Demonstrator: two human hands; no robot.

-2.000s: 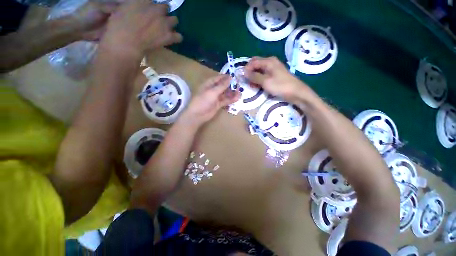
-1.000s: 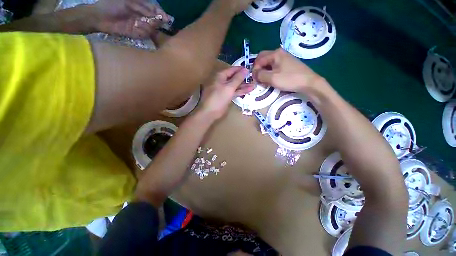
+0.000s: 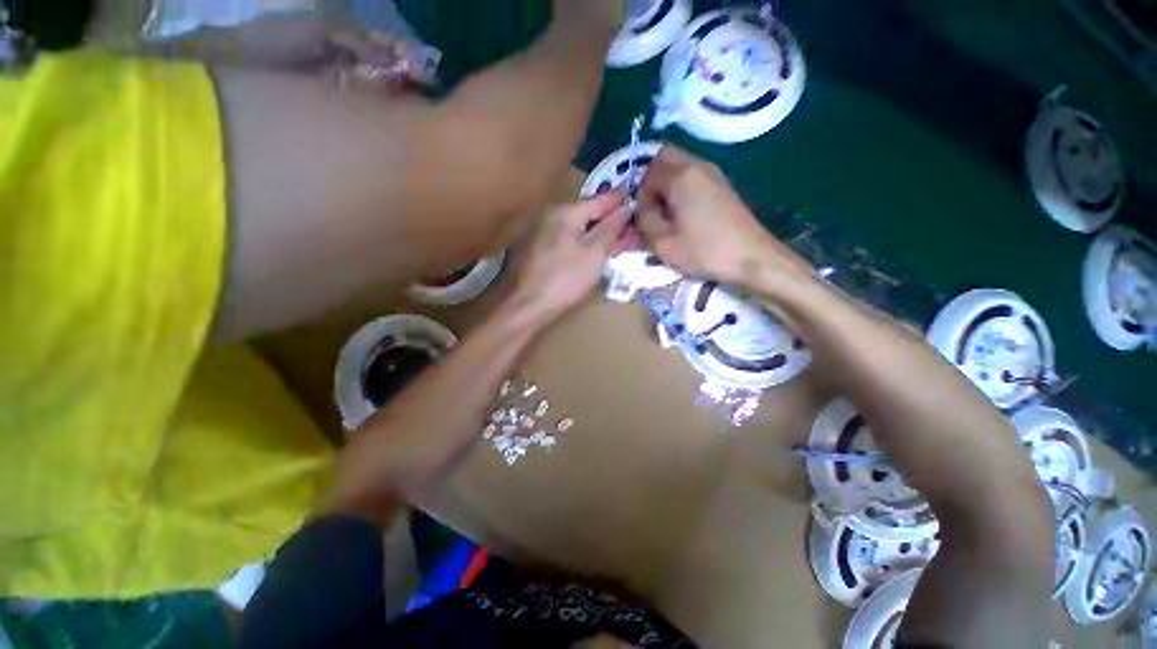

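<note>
A white round slotted housing (image 3: 638,275) lies at the table's far edge, largely covered by my hands. A thin blue-white strip (image 3: 637,142) stands up from it between my fingers. My left hand (image 3: 574,251) pinches at the strip's lower end from the left. My right hand (image 3: 692,216) is bent over the housing from the right, fingertips together beside the strip; whether it holds a small part is hidden. A second housing (image 3: 749,340) with a blue-white strip lies just below my right wrist. Small white pieces (image 3: 520,425) and tiny shiny pieces (image 3: 728,399) lie loose on the table.
A neighbour in a yellow shirt (image 3: 108,317) reaches an arm across at left, small parts in one hand. A black-centred housing (image 3: 381,368) lies by my left forearm. Several housings are stacked at right (image 3: 863,558). The green conveyor (image 3: 888,165) carries spaced housings (image 3: 732,76).
The neighbour's arm has come across from the left, covering a housing there. Conveyor housings have shifted. My hands stay at the same housing, and my right hand has closed further over the strip.
</note>
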